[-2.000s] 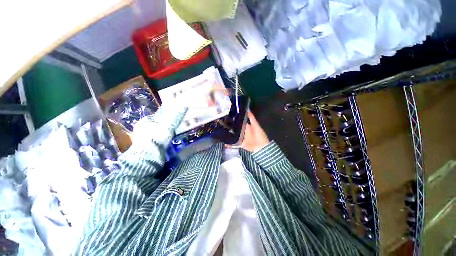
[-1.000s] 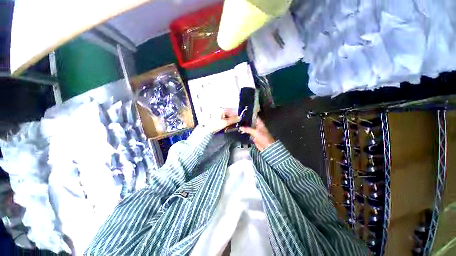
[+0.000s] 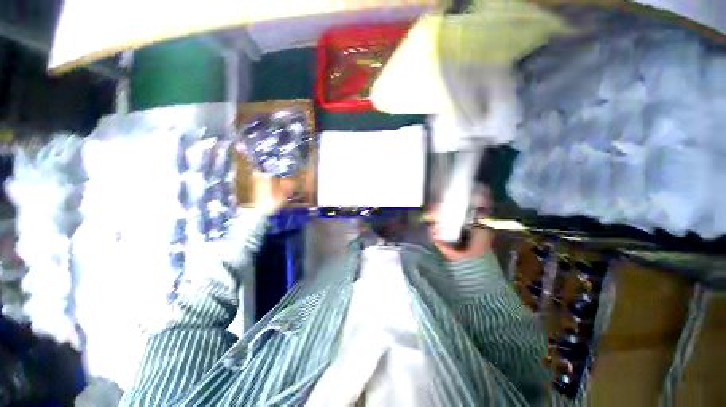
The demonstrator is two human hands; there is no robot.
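Note:
The frame is blurred. My right hand is at the right of the white rectangle and grips a pale elongated piece, with something dark beside it that may be the black unit. My left hand is at the near part of the small brown carton. The carton holds glinting clear and silver-purple packets. The left fingers are too blurred to tell whether they hold a packet. The white rectangle lies flat between my hands.
A red basket with brass-coloured parts stands behind. A yellow sheet hangs from the shelf edge. Whitish bags lie left and right. A wire rack holds dark units at lower right. A blue bin sits below the carton.
My hands have parted from the dark unit they shared. My left hand has moved left to the carton; my right hand has moved right with the pale piece. The view has turned.

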